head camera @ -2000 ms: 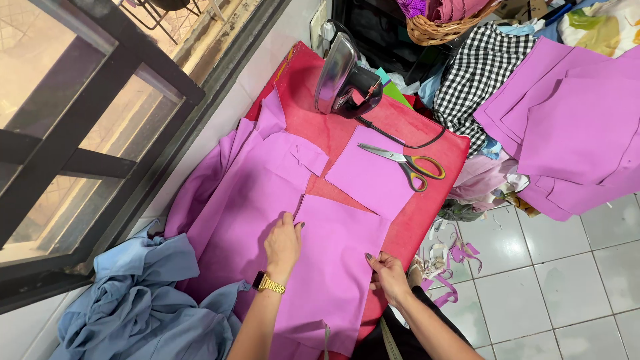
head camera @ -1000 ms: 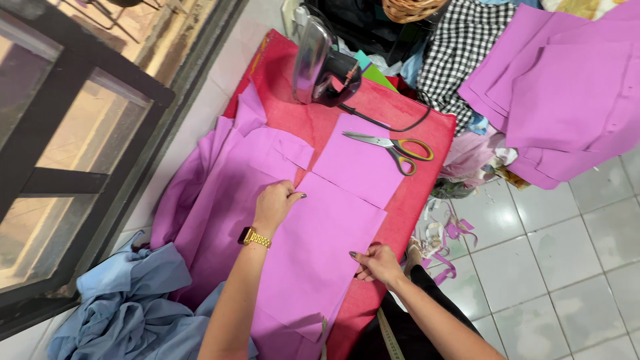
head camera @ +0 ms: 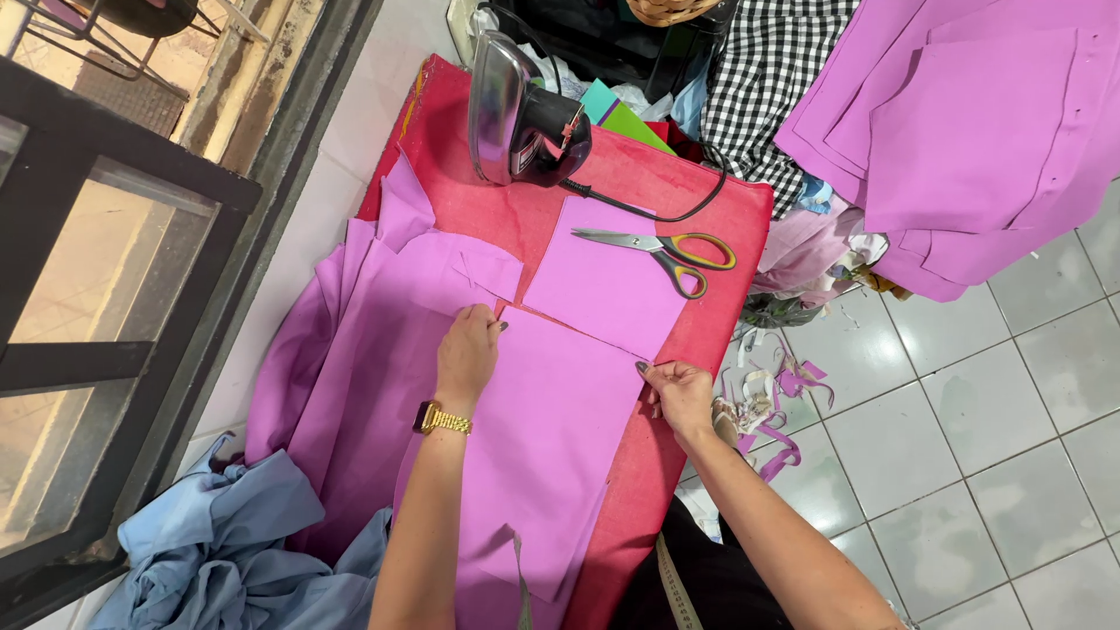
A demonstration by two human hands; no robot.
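A long purple fabric panel lies on the red padded board. My left hand, with a gold-banded watch on its wrist, pinches the panel's upper left corner. The upper right corner is between the thumb and fingers of my right hand. Just above, a smaller purple piece lies almost edge to edge with the panel, and scissors with black and yellow handles rest on it. Left of my left hand spreads more purple fabric, partly folded and gathered.
An iron stands on its heel at the board's far end, its black cord curving right. Blue fabric is heaped lower left, near a dark window frame. Purple pieces and checked cloth lie upper right; scraps litter the tiled floor.
My right hand has moved up along the panel's right side to its upper corner. The panel's top edge now sits closer along the smaller piece's lower edge. The view has shifted.
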